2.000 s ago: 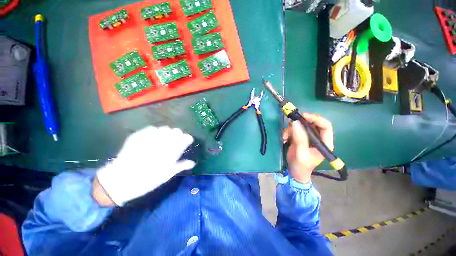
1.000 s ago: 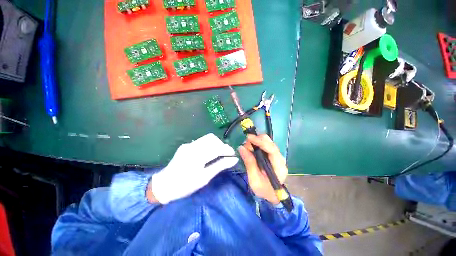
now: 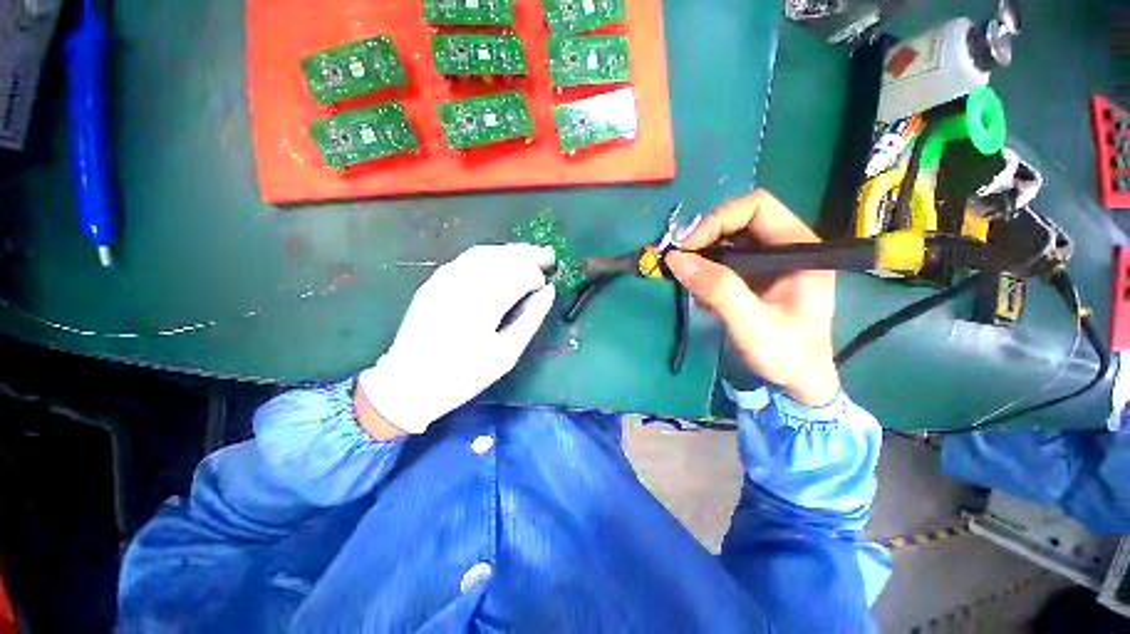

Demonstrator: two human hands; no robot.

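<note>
My gloved left hand (image 3: 465,328) is closed on a thin solder wire (image 3: 297,295) that trails in from the left; its grip point is hidden. Its fingertips are at a small green circuit board (image 3: 542,235) lying on the mat, partly covered. My bare right hand (image 3: 771,291) holds the black and yellow soldering iron (image 3: 805,256) almost level, tip pointing left at the board's right edge; exact contact is unclear. Diagonal cutters (image 3: 680,328) lie open under the iron, partly hidden. An orange-red tray (image 3: 279,161) behind holds several green boards (image 3: 363,134) in rows.
A blue desoldering pump (image 3: 89,136) lies at the far left. At the right, a black box holds a white bottle (image 3: 929,68), a green roll (image 3: 985,120) and a yellow ring (image 3: 877,198). The iron's cord (image 3: 898,320) loops over the mat. Another person's blue sleeve (image 3: 1029,471) shows lower right.
The iron has swung from upright to nearly level, its tip now at the loose board. My left hand has moved up to that board. The solder wire now arcs clearly to the glove.
</note>
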